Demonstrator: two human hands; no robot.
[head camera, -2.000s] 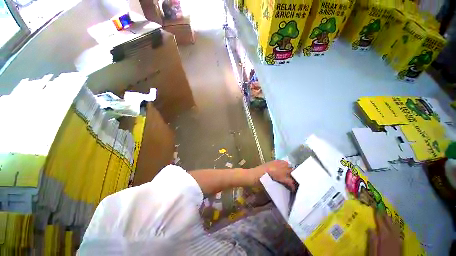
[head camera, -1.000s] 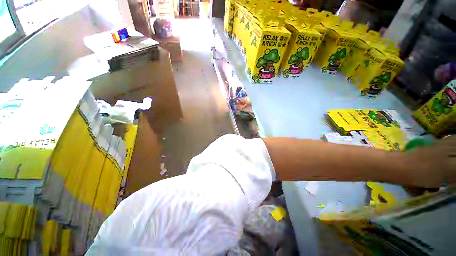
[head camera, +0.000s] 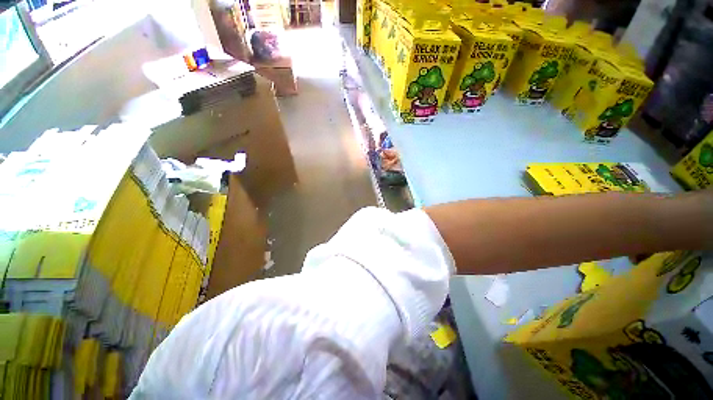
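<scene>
A yellow gift box (head camera: 625, 332) with tree print lies at the lower right, cut off by the picture's edge. My left forearm, in a short white sleeve, reaches across above it to the right edge. My left hand is cut off there, so its fingers and anything in them are hidden. My right hand is not in view. Flat yellow box blanks (head camera: 582, 178) lie on the table behind my forearm.
Rows of upright yellow boxes (head camera: 422, 78) stand at the table's far end. Bulk carton blanks (head camera: 141, 250) are stacked at left, beside a brown corrugated box (head camera: 234, 141). Small yellow scrap (head camera: 596, 275) lies on the pale table (head camera: 477, 156). Another yellow box stands at the right edge.
The gift box was across my lap with both hands at it; it now lies at lower right, its printed sides showing. My left arm has swung far right, and my right hand has left view.
</scene>
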